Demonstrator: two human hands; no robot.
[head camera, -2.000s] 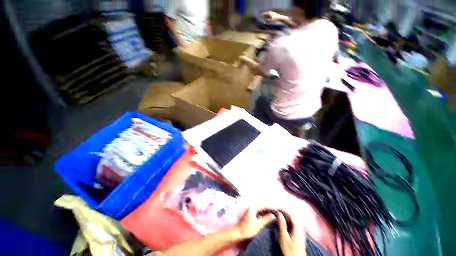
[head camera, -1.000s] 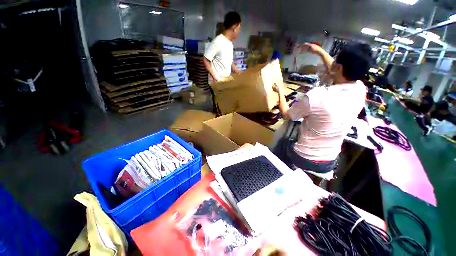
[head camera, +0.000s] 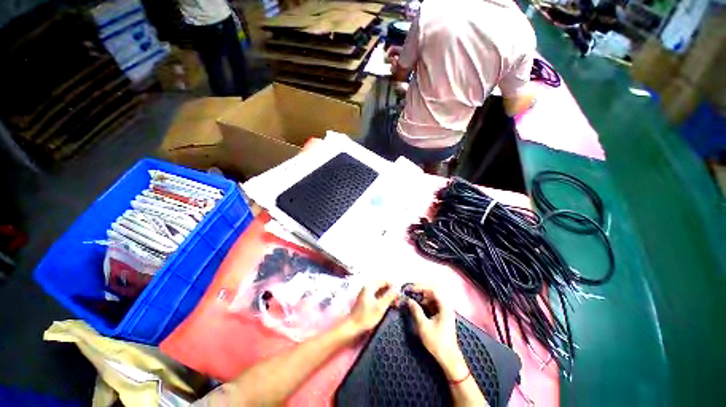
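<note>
A black honeycomb grille cover (head camera: 406, 362) lies on the red-pink sheet at the bottom centre, cut off by the lower edge. My left hand (head camera: 372, 306) and my right hand (head camera: 431, 319) meet at its upper edge. Their fingers pinch a small dark piece (head camera: 411, 292), too small to name; whether it is joined to the grille cannot be told. A clear bag with small black parts (head camera: 296, 294) lies left of my hands. A bundle of black cables (head camera: 501, 246) with a white tie lies to the right.
Another black honeycomb rectangle (head camera: 328, 193) lies on a white carton (head camera: 370, 208). A blue crate (head camera: 187, 266) of white packets stands left, crumpled yellowish paper (head camera: 119, 359) below it. Coiled cable (head camera: 577, 215) lies on the green bench (head camera: 637, 274). Open cardboard box (head camera: 282, 127) and a seated person (head camera: 466, 71) are beyond.
The view has tilted back down from the hall. Both hands and the grille are in view again. The standing person no longer holds up a box, and the seated person's raised arm is lowered.
</note>
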